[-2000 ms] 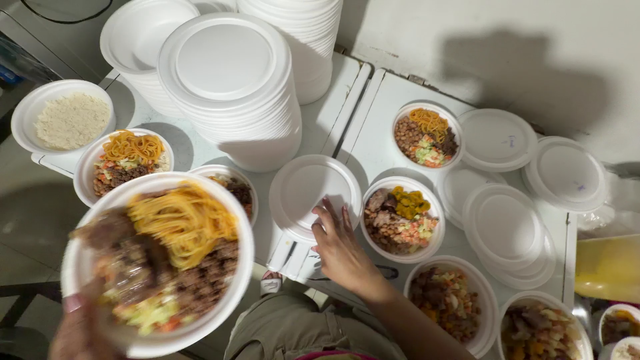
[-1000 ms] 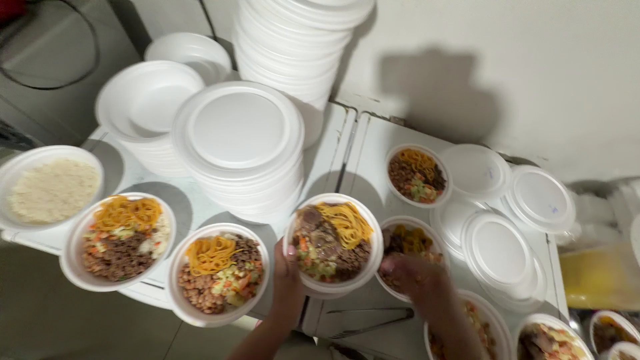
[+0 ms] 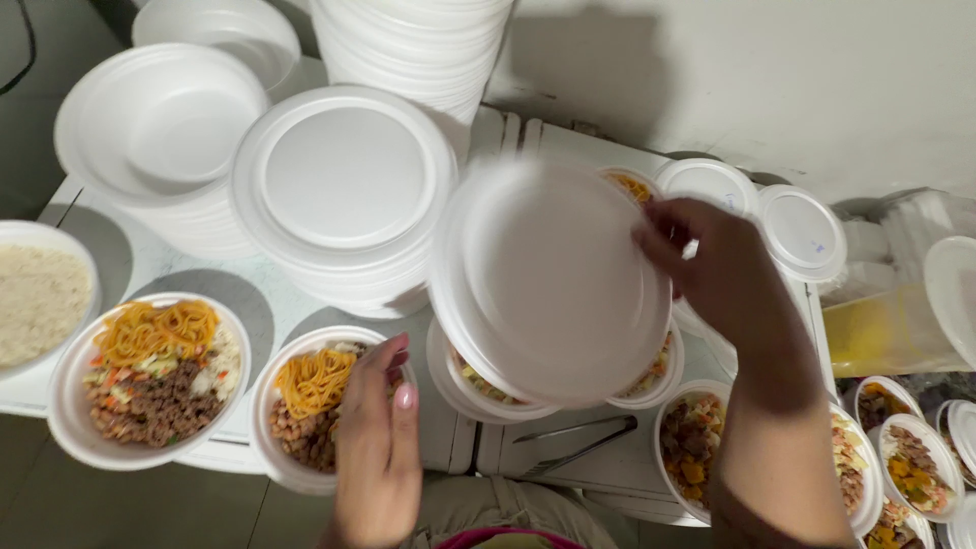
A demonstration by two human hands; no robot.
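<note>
My right hand (image 3: 709, 259) grips the right edge of a white foam lid (image 3: 557, 282), blurred, held above a filled foam bowl (image 3: 488, 385) whose food is partly hidden. My left hand (image 3: 381, 442), holding nothing, has its fingers over the right side of a bowl of spaghetti and beans (image 3: 309, 396). Left of it stands a bowl with spaghetti, ground meat, beans and rice (image 3: 160, 381). A stack of lids (image 3: 343, 175) rises behind them.
Empty foam bowls (image 3: 164, 122) are stacked at the back left, near a bowl of rice (image 3: 38, 293). Metal tongs (image 3: 579, 446) lie at the front edge. Several filled bowls (image 3: 690, 450) and closed lids (image 3: 801, 232) stand on the right. A wall (image 3: 762, 84) borders the tables behind.
A lid is now in my right hand, over the middle bowl. My left hand, beside that bowl one second ago, is now at the bowl to its left.
</note>
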